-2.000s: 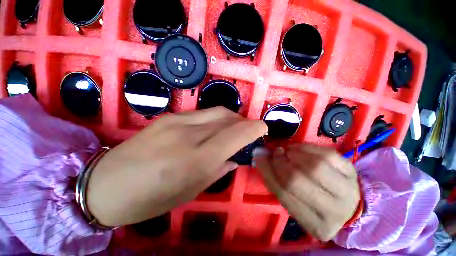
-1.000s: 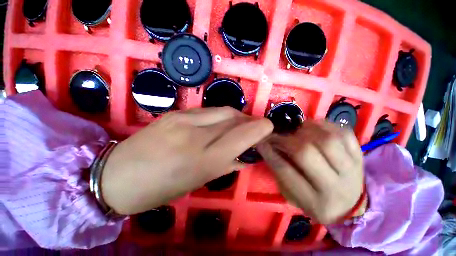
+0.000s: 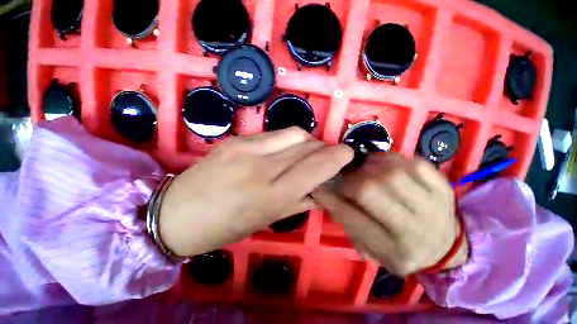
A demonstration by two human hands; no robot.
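Note:
My left hand (image 3: 253, 186) and my right hand (image 3: 402, 212) meet over the middle of the red foam tray (image 3: 288, 82). My left fingers are closed on a dark watch body (image 3: 355, 162), mostly hidden between the hands. My right fingertips press together against it; whether they pinch a cloth is hidden and blurred. A blue stick (image 3: 487, 172) sticks out behind my right hand toward the right. A watch body lies back face up (image 3: 246, 74) across the tray's dividing walls, above the left hand.
More watch bodies sit in the tray's pockets, some screen up (image 3: 314, 34), some back up (image 3: 440, 140). A white block (image 3: 561, 140), a white bar (image 3: 545, 144) and papers (image 3: 567, 180) lie right of the tray. A pale item (image 3: 19, 133) shows at far left.
The tray and both arms have shifted slightly right in view. My right hand has moved up and closer to my left fingers, covering more of the held watch body.

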